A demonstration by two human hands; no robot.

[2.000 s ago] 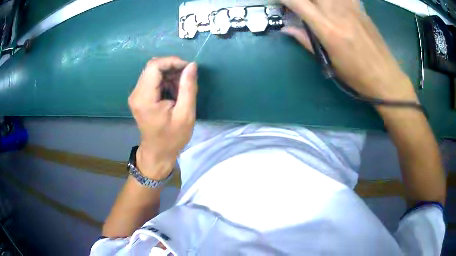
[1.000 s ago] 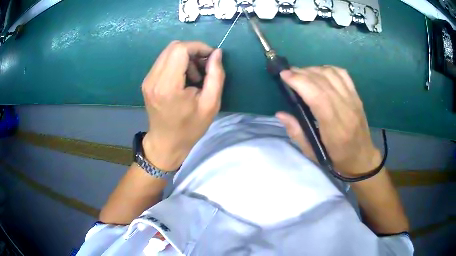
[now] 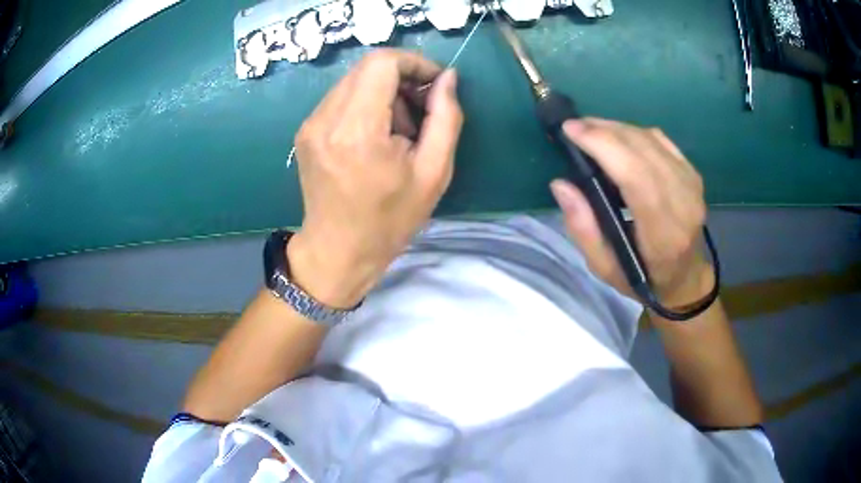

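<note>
The whitish-silver board panel (image 3: 376,23) lies on the green surface at the top, slightly tilted, its upper edge partly cut off by the frame. My left hand (image 3: 378,156) pinches thin solder wire (image 3: 466,43) between thumb and index finger; the wire runs up to the panel. My right hand (image 3: 642,203) holds the black-handled soldering iron (image 3: 595,189) like a pen. Its barrel points up and left, the tip at the panel's lower edge close to the wire's end. Whether tip and wire touch cannot be told.
A white rail (image 3: 90,52) curves across the upper left. A slim silver tool, likely tweezers (image 3: 747,66), lies right of the panel. Beyond it is a black stand (image 3: 819,57) with a glittering grey patch and a yellowish-olive piece (image 3: 836,115). The green surface's front edge runs before my body.
Against one second ago, the panel appears further left in view and tilted. Both hands, with wire and iron, are at a gap further right along it. Two seconds ago my right hand was over the panel's right part.
</note>
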